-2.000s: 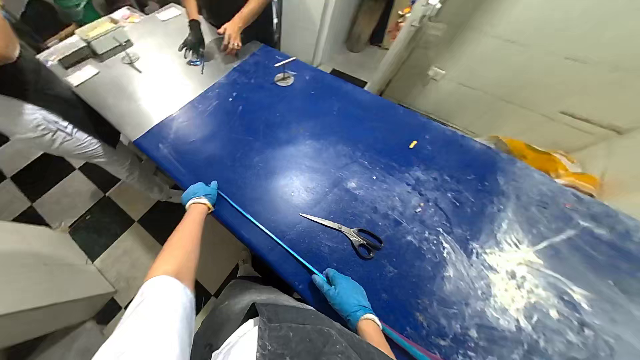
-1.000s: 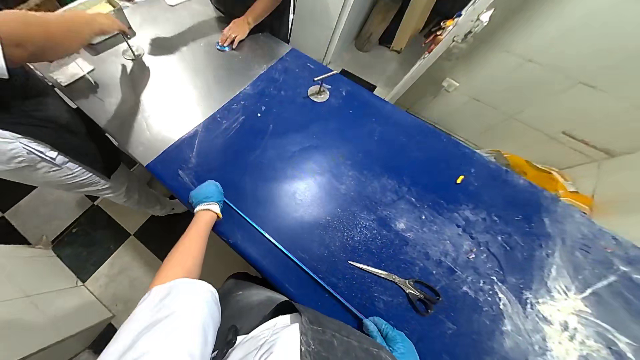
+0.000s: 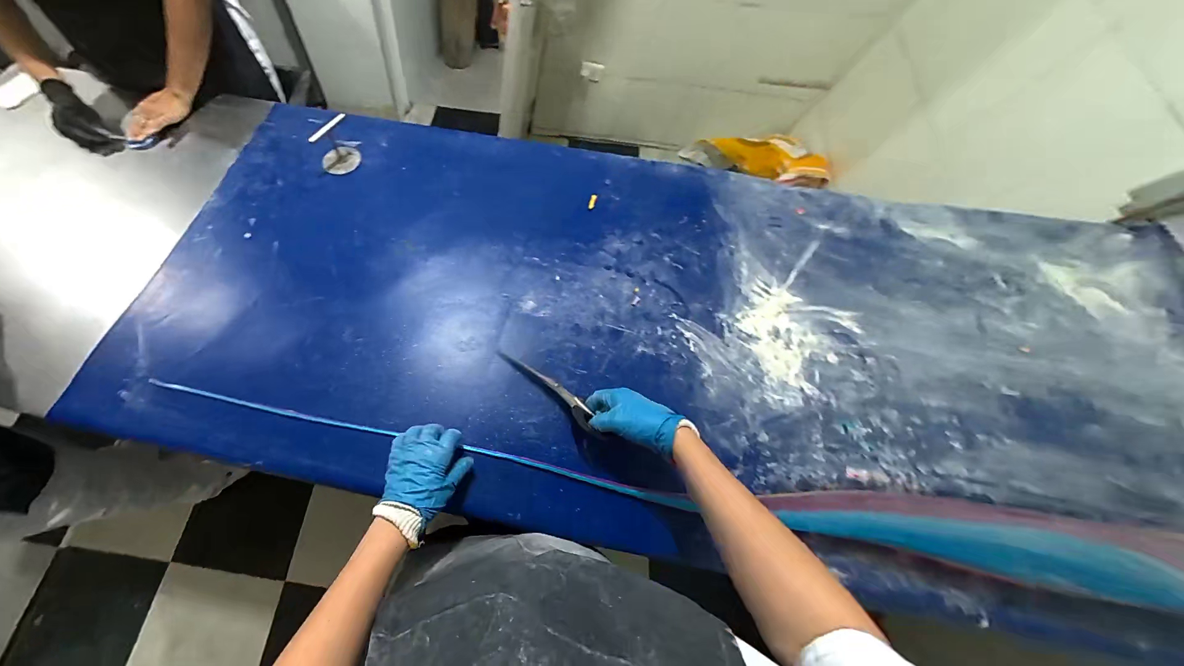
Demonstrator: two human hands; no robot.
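My left hand [image 3: 425,470], in a blue glove over a white-cuffed one, rests on the thin part of a long blue and purple strand [image 3: 573,474] near the table's front edge. To the left the strand thins to a tip; to the right it widens into a thick blue and purple band, passing behind my right forearm. My right hand [image 3: 634,418], gloved alike, is closed around the handles of metal scissors [image 3: 552,384]. The blades point up and left over the blue table [image 3: 370,305], and the fingers cover most of the handles.
White powder [image 3: 777,333] is smeared over the table's right half. A small yellow piece [image 3: 592,202] and a round metal disc with a rod [image 3: 341,161] lie toward the far edge. At the steel table [image 3: 55,231] a co-worker's hands handle something small. An orange bag [image 3: 763,159] lies beyond the table.
My right hand has let go of the strand and taken hold of the scissors, which lay on the table before. My left hand is no longer at the strand's left end. The view has swung right.
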